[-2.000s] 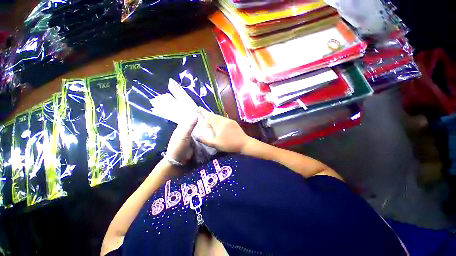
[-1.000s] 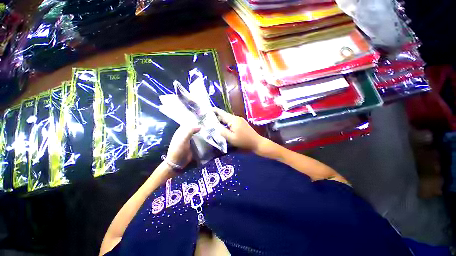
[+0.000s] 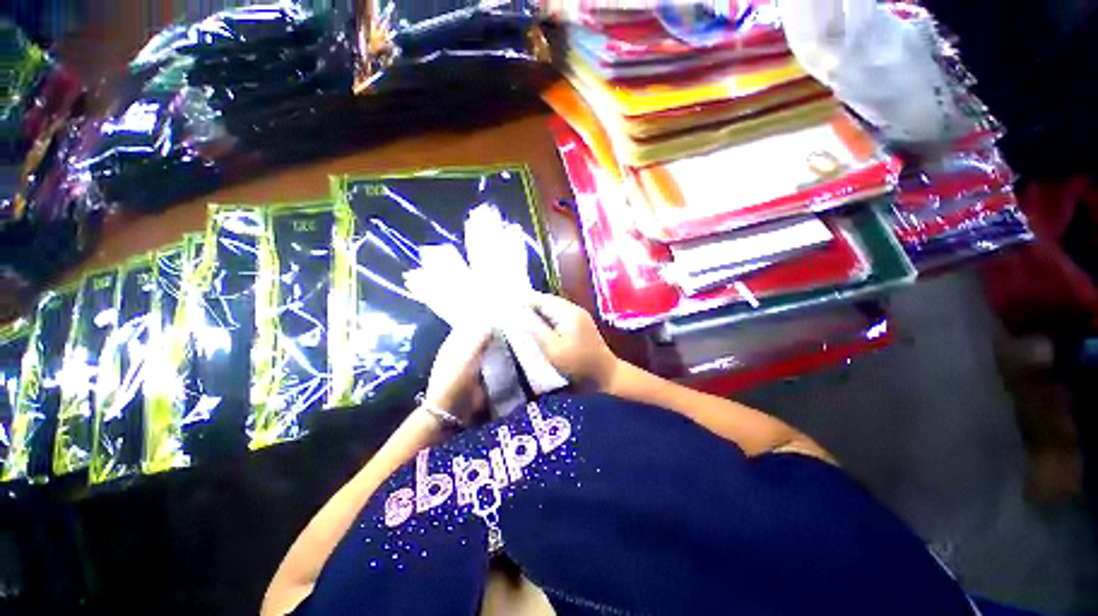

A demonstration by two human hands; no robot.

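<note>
My left hand [image 3: 462, 371] and my right hand [image 3: 571, 342] are both closed around folded white paper strips [image 3: 482, 271] close to my chest. The strips fan out upward in two ends, with a greyish part hanging below between the hands. They look like sticker backing, but any stickers are lost in glare. Behind the strips lies a black pack with yellow-green edges [image 3: 397, 235] in shiny film. More such packs [image 3: 295, 301] overlap in a row to the left, with small size marks at their top corners.
A pile of red, orange, yellow and white flat packs [image 3: 747, 181] stands on the right, a crumpled pale plastic bag [image 3: 873, 78] on top. Black shiny stacks [image 3: 313, 96] line the far side of the orange-brown table [image 3: 458, 150]. Something red [image 3: 1048, 265] shows at the far right.
The paper strips have been shifted and opened differently between my hands, with a greyish part now showing below them. The view has tilted slightly; the row of packs looks unchanged.
</note>
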